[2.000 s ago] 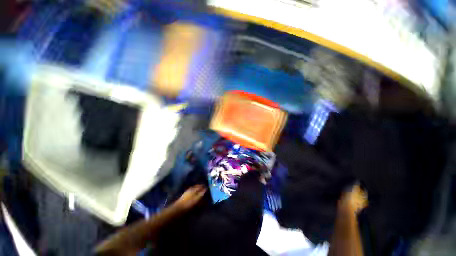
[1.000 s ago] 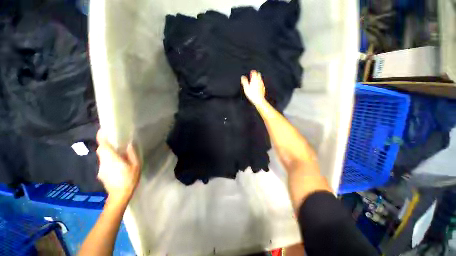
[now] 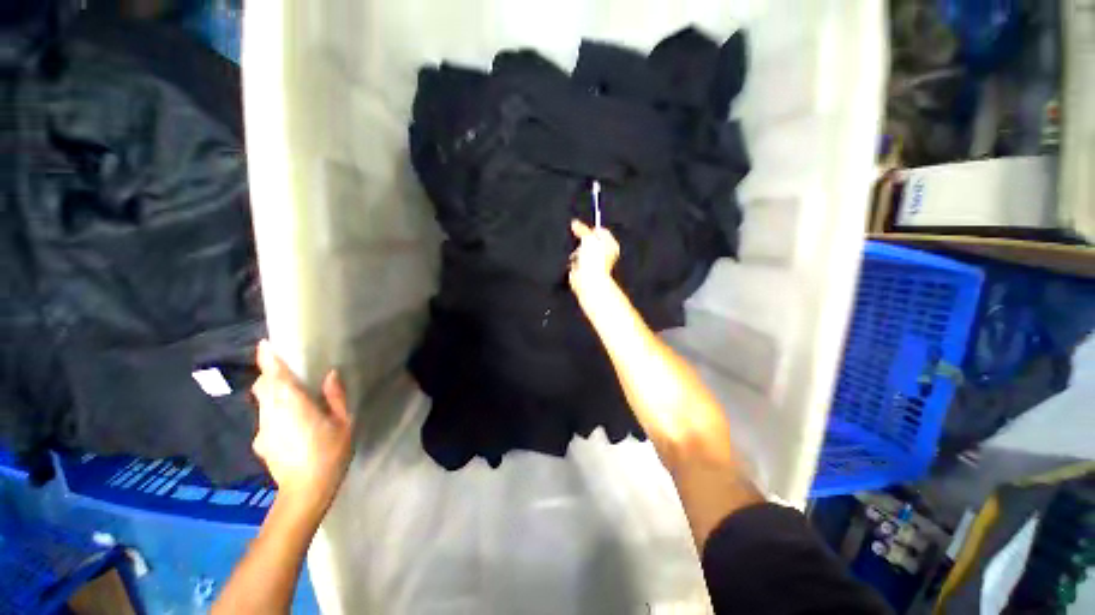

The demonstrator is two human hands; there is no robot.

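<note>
A black garment bundle (image 3: 516, 384) lies in the off-white plastic tub (image 3: 829, 240), gathered at the middle with ruffled edges. My right hand (image 3: 594, 256) is over the bundle's middle, closed on a thin white tie (image 3: 597, 202) that stands up from the cloth. My left hand (image 3: 300, 421) is at the tub's left rim, with its thumb on the inner side and its fingers at the outer side.
A dark garment stack (image 3: 120, 276) with a small white label (image 3: 211, 381) lies left of the tub, over a blue crate (image 3: 168, 481). Another blue crate (image 3: 907, 360) stands right of the tub. A white box (image 3: 979, 192) sits behind it on a brown board.
The tub came into view as the head view turned. In the last second my right hand has closed on the white tie, which now shows above the cloth. My left hand stays at the rim.
</note>
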